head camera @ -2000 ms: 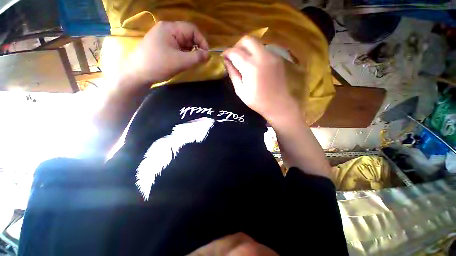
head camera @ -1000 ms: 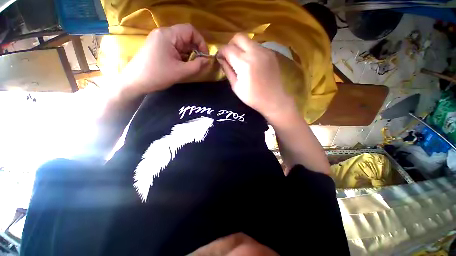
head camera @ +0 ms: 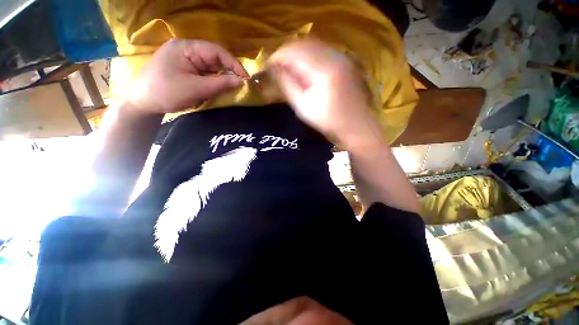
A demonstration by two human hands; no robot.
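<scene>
A mustard-yellow garment (head camera: 254, 19) lies draped over the lap. My left hand (head camera: 184, 76) pinches its folded edge between thumb and forefinger. A thin pale grey line (head camera: 235, 73) shows along the edge at these fingertips, and a small glint (head camera: 256, 80) shows just right of them. My right hand (head camera: 317, 82) is motion-blurred, its fingers bent, close to the right of the glint. Whether its fingertips hold anything cannot be told.
A brown wooden board (head camera: 444, 114) is right of the lap. Yellow cloth (head camera: 466, 200) lies heaped in a trough at right, beside a cream fabric-covered surface (head camera: 508, 254). A blue object (head camera: 86, 28) is at upper left. Scraps lie on the floor at upper right.
My left hand has shifted left and slightly down in the picture, with the garment and shirt. My right hand's fingertips have moved slightly left and become blurred.
</scene>
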